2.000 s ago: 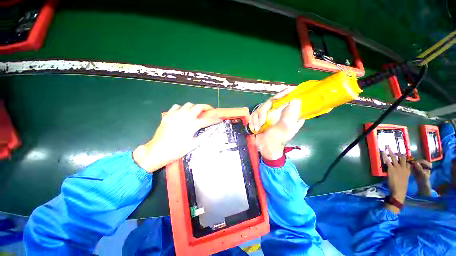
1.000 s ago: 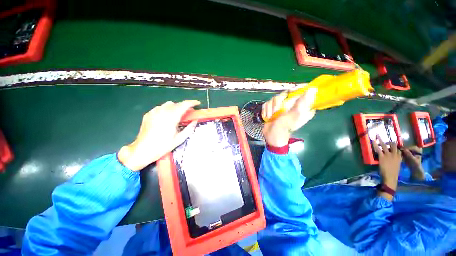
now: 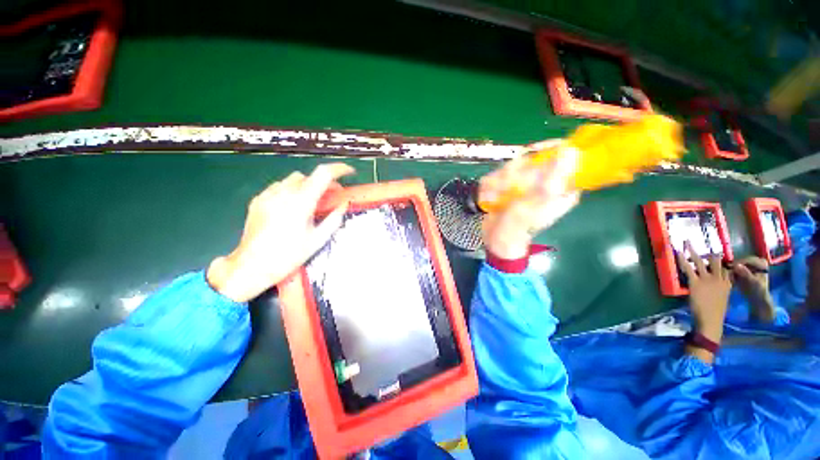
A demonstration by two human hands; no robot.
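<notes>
An open tablet unit (image 3: pixel 382 305) with a large white and silver middle lies in a red frame (image 3: pixel 328 386) at the bench's front edge, tilted in view. My left hand (image 3: pixel 283 229) grips the frame's top left corner, thumb reaching over its inner edge. My right hand (image 3: pixel 530 198) holds the yellow electric screwdriver (image 3: pixel 625 153), slightly blurred, right of the frame. The driver's dark tip end is over the edge of a round mesh-looking dish (image 3: pixel 457 216). Whether a screw is on the tip cannot be seen.
A worn white strip (image 3: pixel 216 139) divides the dark green bench (image 3: pixel 162 216) from the green belt, which carries red-framed tablets (image 3: pixel 593 76). Another red frame (image 3: pixel 9 269) is at the left edge. At right, another worker's hand (image 3: pixel 706 283) is on a framed tablet (image 3: pixel 692 238).
My right hand and the screwdriver have moved from the tablet's top right corner rightward to the dish, uncovering it. My left hand has drawn back from over the tablet to the frame's corner.
</notes>
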